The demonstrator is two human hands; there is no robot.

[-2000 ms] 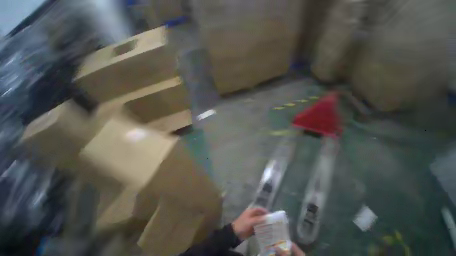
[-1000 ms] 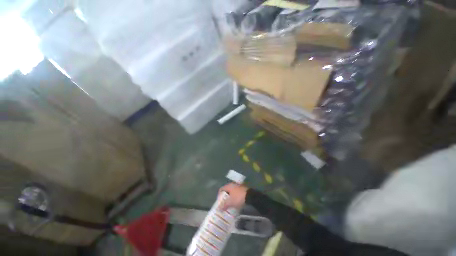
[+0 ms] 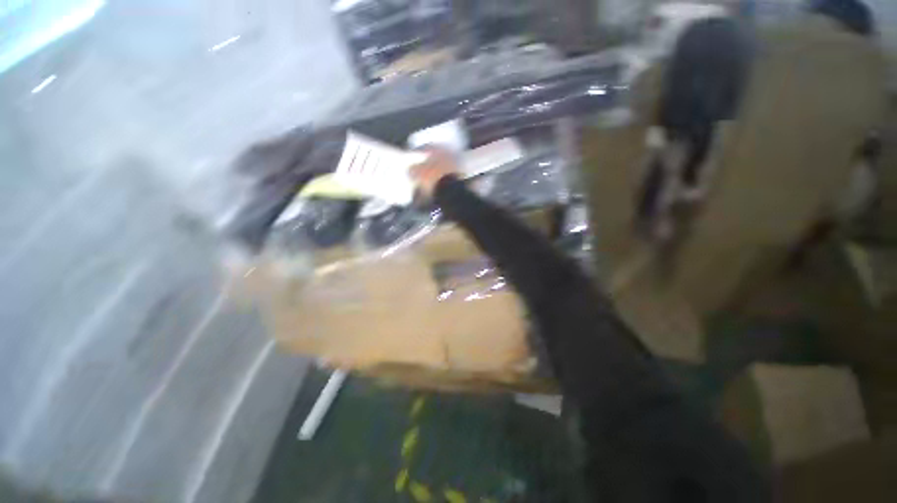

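My right hand (image 3: 433,173) reaches out from the lower right on a dark sleeve, over the plastic-wrapped stack. It holds a white label sheet (image 3: 372,167) with rows of thin reddish lines, which extends to the left of the fingers. A white slip (image 3: 439,136) shows just above the hand and another white piece (image 3: 492,157) just right of it; blur hides whether they touch the hand. My left hand is not in view.
The wrapped stack (image 3: 393,319) has brown cardboard sides and dark goods on top. Large whitish blocks (image 3: 108,295) fill the left. Brown cartons (image 3: 811,413) and a blurred dark figure, apparently a person (image 3: 703,79), are at the right. Green floor (image 3: 344,467) has yellow marks.
The view has swung from the red pallet jack to the wrapped stack. My right hand, still holding the label sheet, has moved from above the floor to over the stack.
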